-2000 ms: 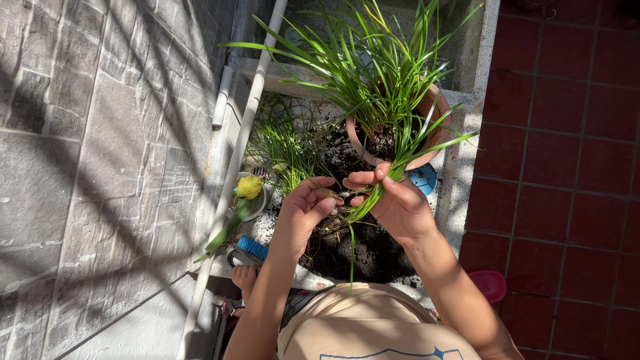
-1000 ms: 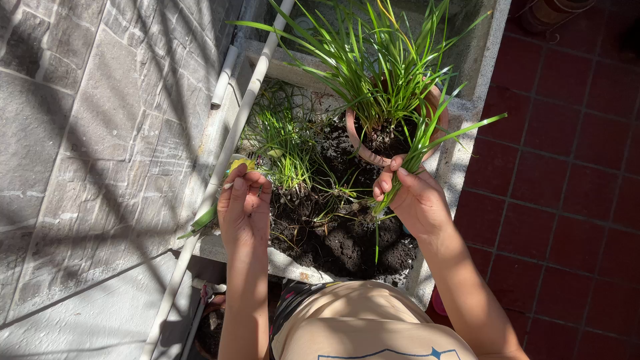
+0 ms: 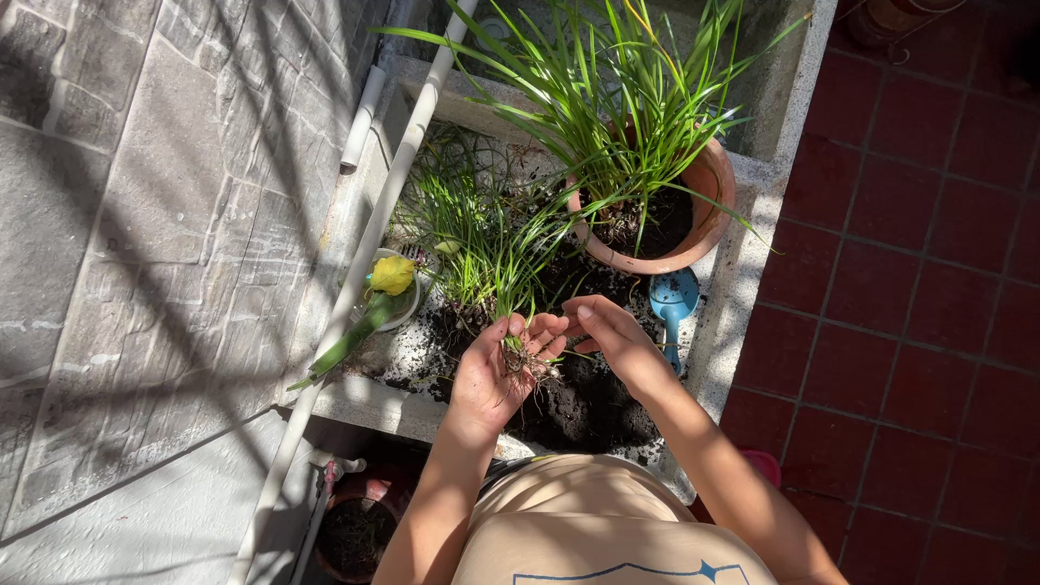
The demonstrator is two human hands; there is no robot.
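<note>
My left hand point(image 3: 496, 370) holds a small clump of grass-like plant by its base, with the bare roots point(image 3: 528, 366) showing over the palm and fingers. Close beside it on the right, my right hand point(image 3: 609, 333) has its fingers curved near the clump; whether it touches the leaves I cannot tell. Behind my hands a heap of slender green plants point(image 3: 487, 236) lies on dark soil point(image 3: 581, 406). A terracotta pot point(image 3: 719, 191) with a tall leafy plant point(image 3: 609, 106) stands at the back right, and a blue scoop point(image 3: 673, 294) lies just below it.
A concrete basin point(image 3: 731, 325) surrounds the soil. A white pipe point(image 3: 366, 252) crosses its left side, over a small container point(image 3: 410, 305) with a yellow flower point(image 3: 392, 275) and a green stalk. Stone-patterned wall point(image 3: 162, 162) rises at left; red tiles point(image 3: 902, 325) cover the floor at right.
My left hand has moved right from beside the yellow flower and now holds a rooted clump. The long leaves my right hand held are no longer in it.
</note>
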